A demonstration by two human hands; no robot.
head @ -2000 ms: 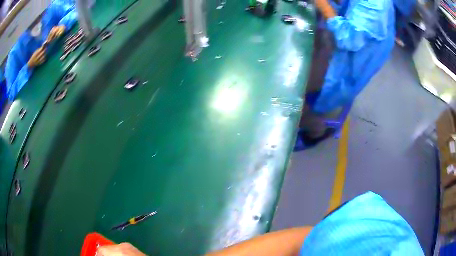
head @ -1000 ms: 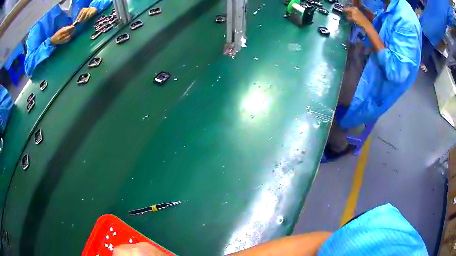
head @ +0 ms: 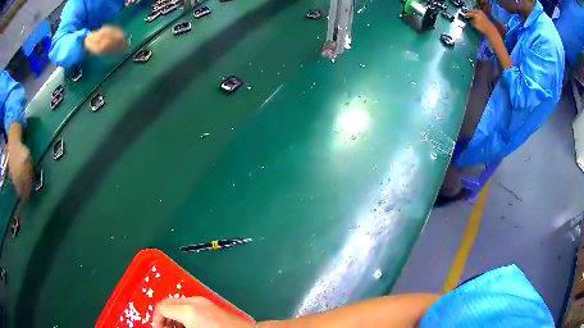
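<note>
A red tray (head: 142,261) lies at the bottom left of the view, cut off by the lower edge. Many small white pieces (head: 132,312) are scattered in it. My right hand (head: 195,312) is over the tray with its fingers bent down among the pieces; its lower part is cut off, and whether it pinches a piece cannot be told. My left hand is not in view. A thin black tool with a yellow band (head: 216,245) lies on the green table beyond the tray.
The green table (head: 275,192) carries black housings, one (head: 230,84) near the middle and others along the curved dark band. A metal post (head: 339,29) stands at the far side. People in blue smocks (head: 520,83) are at the right and left. A green-and-metal device (head: 419,14) stands at the back.
The view has shifted, so the red tray and more of its white pieces show. My right hand shows more fully over the tray. A person's hand at the left now reaches to the housings.
</note>
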